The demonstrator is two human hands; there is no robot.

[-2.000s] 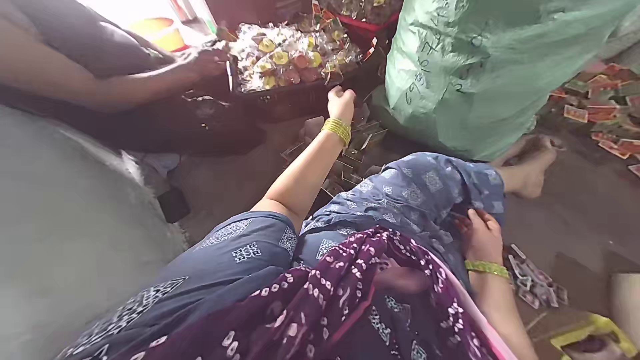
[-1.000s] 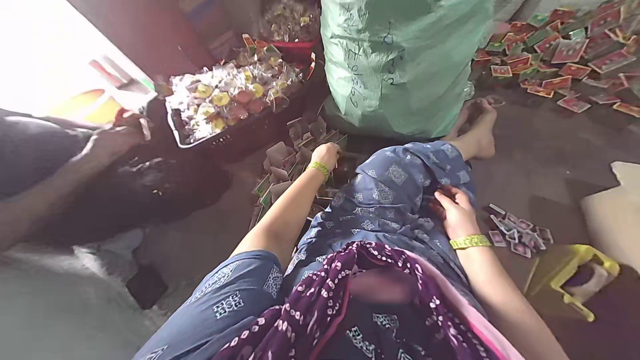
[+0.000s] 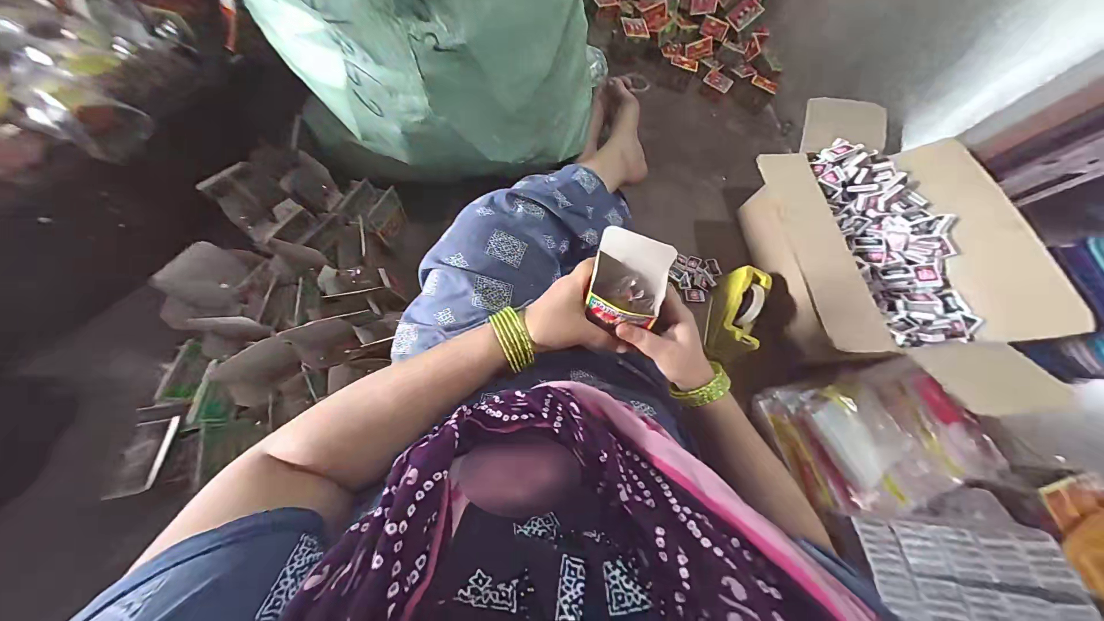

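Note:
A small printed cardboard box point(image 3: 623, 297), its white flap raised and its top uncovered, is held between both hands above my lap. My left hand point(image 3: 569, 312) grips its left side, and my right hand point(image 3: 671, 338) holds its right and lower side. Something dark or clear shows inside, too unclear to name. Many unfilled-looking cardboard boxes point(image 3: 285, 302) with raised flaps lie in a heap on the floor at left. A yellow tape dispenser point(image 3: 742, 302) stands right of my right hand, beside a small pile of printed matchbox-like pieces point(image 3: 693, 276).
A big green sack point(image 3: 457, 86) stands ahead, near my bare foot point(image 3: 625, 138). At right, an open carton point(image 3: 793, 250) holds many small printed pieces. Plastic packets point(image 3: 871, 440) lie below it. Red printed boxes point(image 3: 711, 43) are scattered at the back. Clear wrapped items point(image 3: 78, 78) fill the upper left.
My left hand has come from the heap of boxes to my lap and now holds a box. My right hand has left my knee and holds it too. The view has swung right.

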